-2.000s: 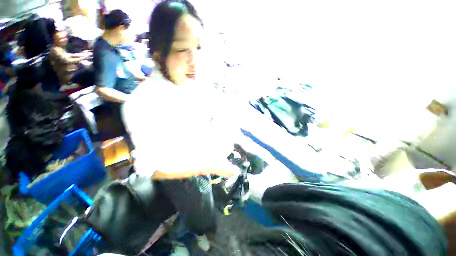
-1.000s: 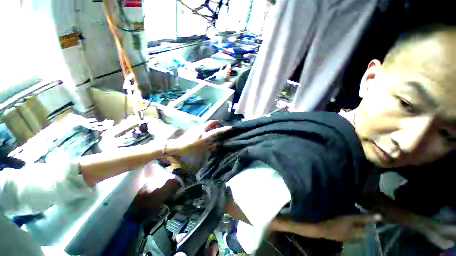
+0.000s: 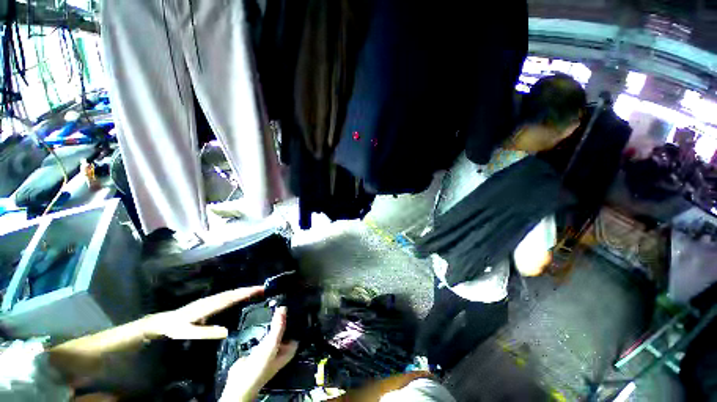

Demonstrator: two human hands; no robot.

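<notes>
My left hand (image 3: 189, 320) reaches in from the left, its fingers spread beside a dark object with a grey panel (image 3: 253, 328). My left hand appears to hold nothing. My right hand (image 3: 270, 357) comes up from the bottom edge, with its fingers at the right side of this object. Whether it grips the object is unclear. The object lies among black cloth bundles (image 3: 212, 275), and I cannot tell what it is. A pale forearm and white sleeve (image 3: 424, 390) show at the bottom edge.
Light grey trousers (image 3: 189, 118) and dark garments (image 3: 401, 94) hang in front. A grey-white bin (image 3: 102, 275) stands left. A person (image 3: 479, 283) with dark cloth (image 3: 503, 220) over the shoulder is on the right. Dark bundles (image 3: 362, 330) lie below centre.
The view has swung right. My left hand, earlier at the dark cloth on the person's shoulder, is now away from it. The person is farther off, facing away.
</notes>
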